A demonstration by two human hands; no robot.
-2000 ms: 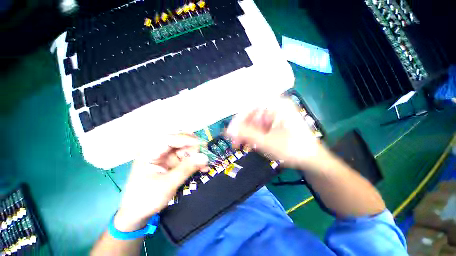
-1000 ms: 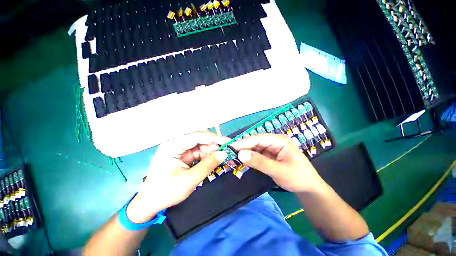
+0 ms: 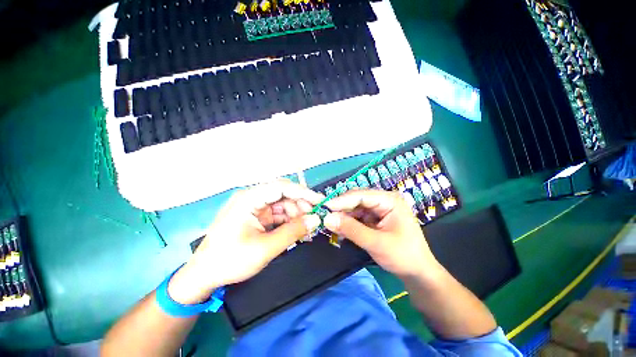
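A small circuit board point(image 3: 323, 215) is pinched between the fingertips of my left hand point(image 3: 244, 230) and my right hand point(image 3: 385, 226). A thin green panel rail point(image 3: 359, 173) runs from the fingertips up to the right. A yellow-white end part point(image 3: 335, 240) hangs below the fingers. Whether the board and rail are joined is hidden by the fingers. Behind and below the hands is a black foam tray point(image 3: 286, 287), with rows of wired boards point(image 3: 411, 167) at its right part. My left wrist wears a blue band point(image 3: 183, 300).
A white foam sheet point(image 3: 230, 157) bears rows of small black parts point(image 3: 237, 90) and a PCB panel point(image 3: 289, 26). Discarded green rails point(image 3: 102, 146) lie left. Another board tray point(image 3: 14, 268) is far left. Stacked black trays point(image 3: 523, 104) stand right. A dark tray point(image 3: 474, 251) is lower right.
Since two seconds ago, my hands have come together at the board, fingertips meeting. In the last second they have hardly moved, and the rail still points up to the right.
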